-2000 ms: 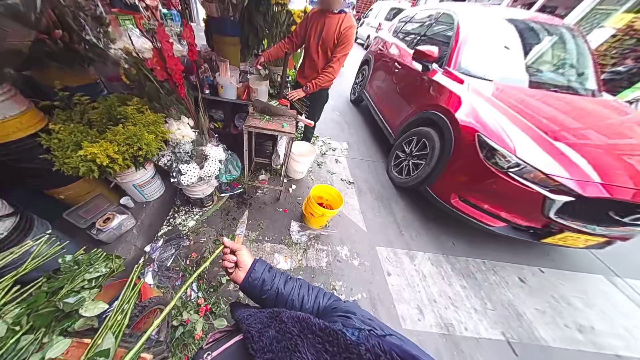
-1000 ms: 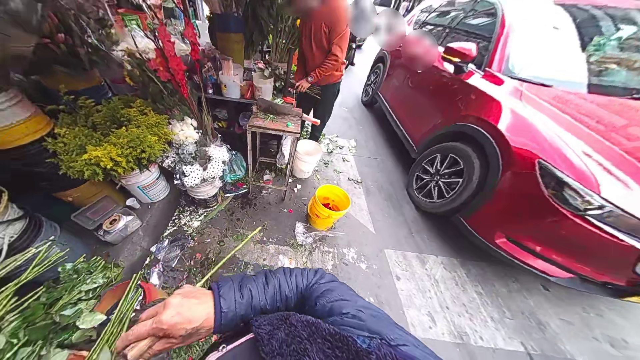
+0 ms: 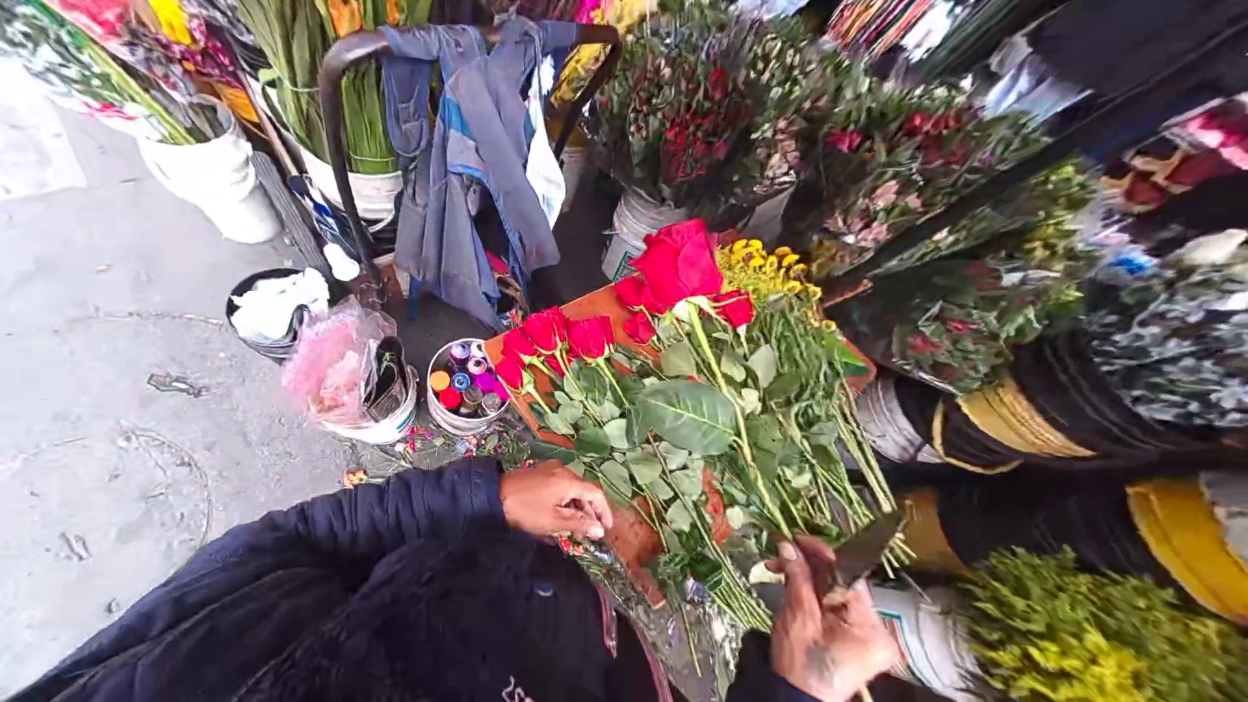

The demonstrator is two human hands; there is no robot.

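My right hand grips a knife with a dark blade and, at its fingertips, the stem of a red rose. That bloom points away from me, above the other flowers. My left hand is half curled beside the leaves, with nothing plainly in it. More red roses with leafy green stems lie across an orange-brown table. Small yellow flowers lie at the table's far side. The underside of my right hand's grip is hidden.
Left of the table stand a bucket of spray cans, a bucket with pink plastic wrap and a black bucket. A metal frame holds a grey cloth. Flower buckets stand beyond; yellow-green foliage is at the lower right.
The view has swung from the street and red car to the table of roses. A knife and rose stem now show in my right hand; the green stem held out earlier is no longer seen.
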